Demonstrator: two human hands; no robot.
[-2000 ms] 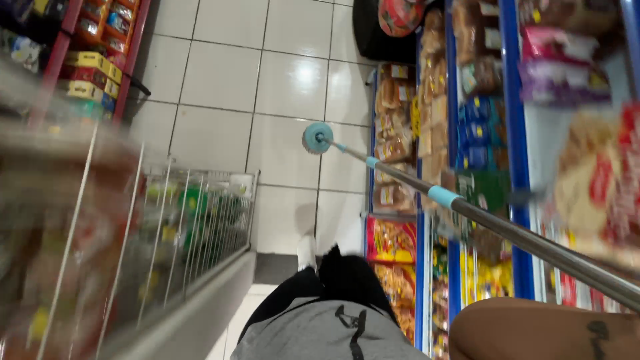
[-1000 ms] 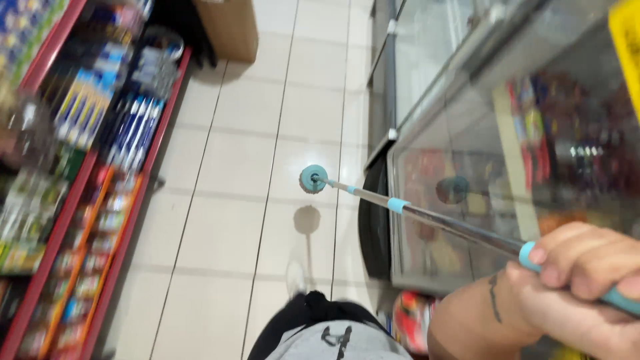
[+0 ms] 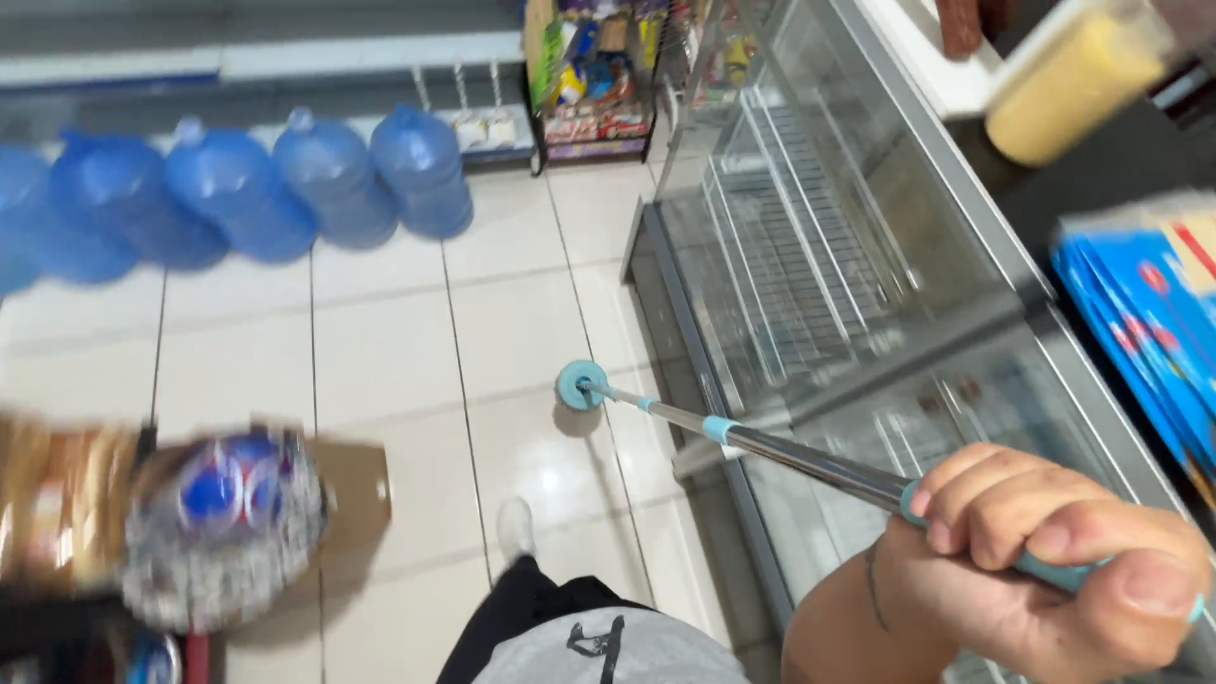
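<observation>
At the lower right, my right hand [image 3: 1054,560] is closed around the teal grip of a telescopic mop [image 3: 817,458]. The steel pole with light-blue collars slants down to the left, away from my hand. At its far end a round teal mop head [image 3: 581,385] appears a little above the white tiled floor [image 3: 380,351], with a shadow by it. My left hand is out of the frame. A white shoe [image 3: 516,527] and dark trousers show at the bottom.
Several blue water jugs [image 3: 418,171] stand along a shelf at the upper left. A glass display case [image 3: 807,237] runs down the right side. A snack rack [image 3: 598,95] is at the top. A cardboard box [image 3: 356,494] and a plastic-wrapped bundle [image 3: 228,522] are at the lower left.
The view has moved from the bread and goods shelves to the water jugs and the glass case. My right hand, outside the oldest frame, shows on the mop's grip one second ago and now.
</observation>
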